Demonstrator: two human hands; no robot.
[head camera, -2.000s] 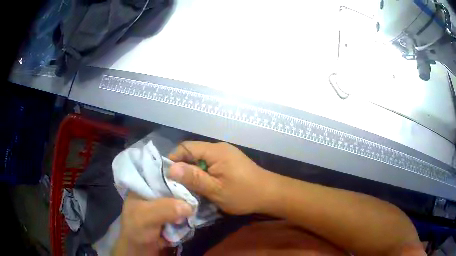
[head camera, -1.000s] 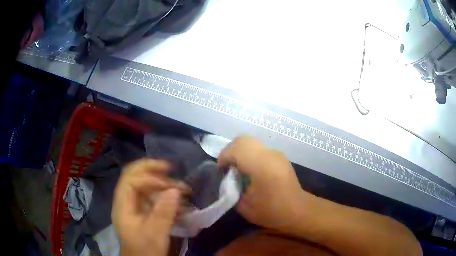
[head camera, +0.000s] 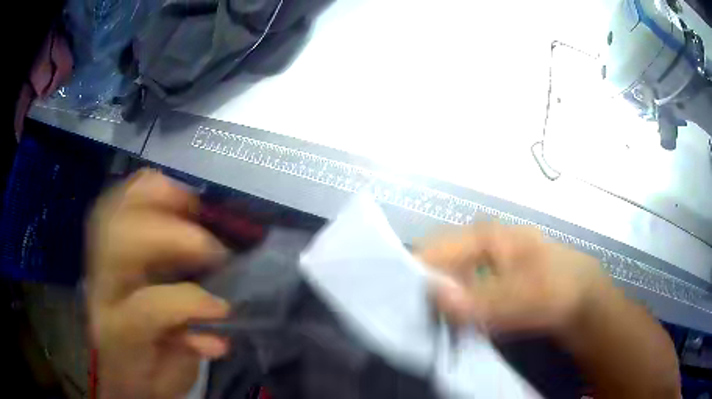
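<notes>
A grey garment piece (head camera: 273, 288) with a white inner face (head camera: 375, 284) is stretched between my hands, below the table's front edge. It is blurred. My left hand (head camera: 156, 288) pinches the grey cloth's left side between thumb and fingers. My right hand (head camera: 507, 273) holds the white part's right side at its fingertips. A small green end (head camera: 482, 271), likely of the awl, shows in my right hand; the rest of it is hidden.
A pile of dark grey pieces (head camera: 211, 47) lies on the table at the upper left, beside a clear-blue plastic bag (head camera: 97, 51). The sewing machine (head camera: 656, 58) stands at the upper right. A printed ruler (head camera: 312, 165) runs along the table edge. The red basket is mostly hidden behind my left hand.
My hands have moved apart, the left one up and left, the right one to the right. The cloth, earlier bunched between them, is now spread out with its white face showing.
</notes>
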